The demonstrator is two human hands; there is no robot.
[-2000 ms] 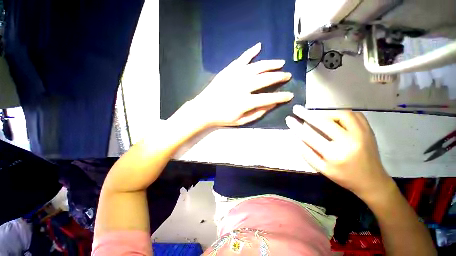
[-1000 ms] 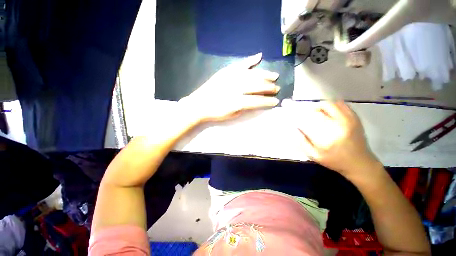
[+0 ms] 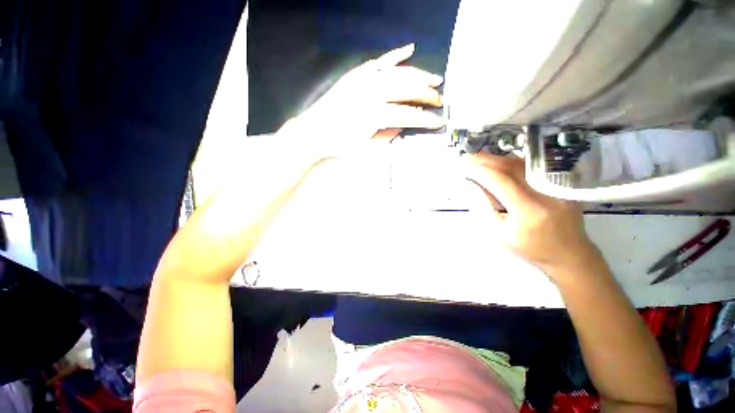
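Observation:
A dark navy cloth panel (image 3: 322, 56) lies on the white table at the top centre, its near edge under my left hand. My left hand (image 3: 375, 101) rests flat on it with fingers spread, pointing at the needle area. The sewing machine head (image 3: 596, 64) stands at the upper right. The presser foot area (image 3: 461, 139) is at the panel's lower right corner, small and glared. My right hand (image 3: 524, 210) is beside the needle area, fingers partly behind the machine parts; whether it holds anything is hidden.
Stacked navy panels (image 3: 113, 121) lie at the left. Red-handled snips (image 3: 691, 252) lie on the table at the right. White scraps (image 3: 657, 153) are behind the machine's pale curved bar. Dark garments (image 3: 40, 323) and a red crate (image 3: 685, 335) are below the table edge.
The panel has moved up and away, baring more white table. My left hand has moved up with it. The machine head fills more of the view, and my right hand is closer to the needle area.

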